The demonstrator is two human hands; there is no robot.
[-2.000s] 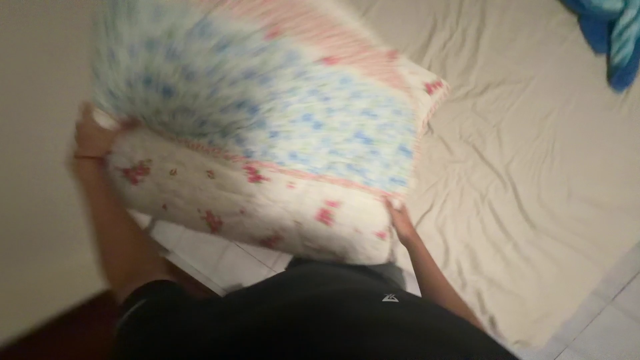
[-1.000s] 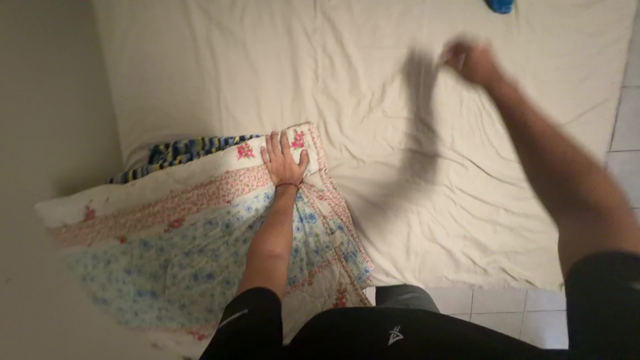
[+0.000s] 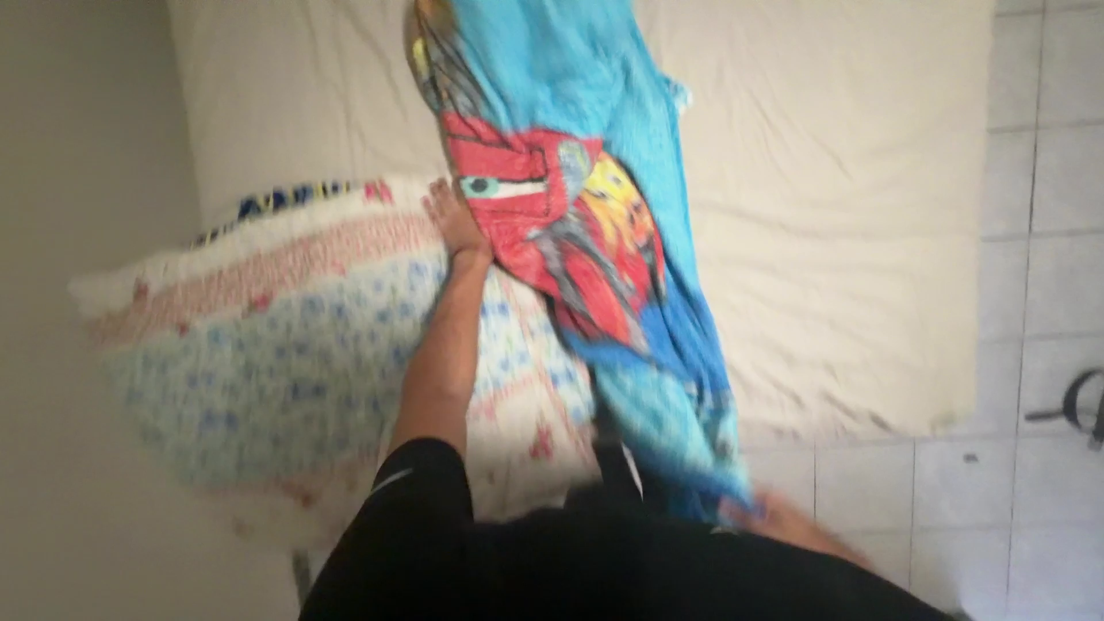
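My left hand (image 3: 455, 226) rests with spread fingers at the upper right corner of a floral patchwork quilt (image 3: 285, 379), against the edge of a blue blanket (image 3: 561, 69) with a red cartoon car print. That blanket stretches down across the bed from the top of the view, over the quilt's right side. Its lower end is gripped by my right hand (image 3: 763, 513), blurred near my waist. A dark blue and yellow patterned cloth (image 3: 289, 198) shows from under the quilt's far edge.
A cream sheet (image 3: 845, 216) covers the mattress beneath. White floor tiles (image 3: 957, 492) run along the right and near sides, with a dark curved object (image 3: 1082, 401) at the far right. A plain wall (image 3: 78, 129) borders the left.
The blue blanket, of which only a small part showed at the top edge, now stretches over the bed toward me. My right hand has come down from the upper right to my waist.
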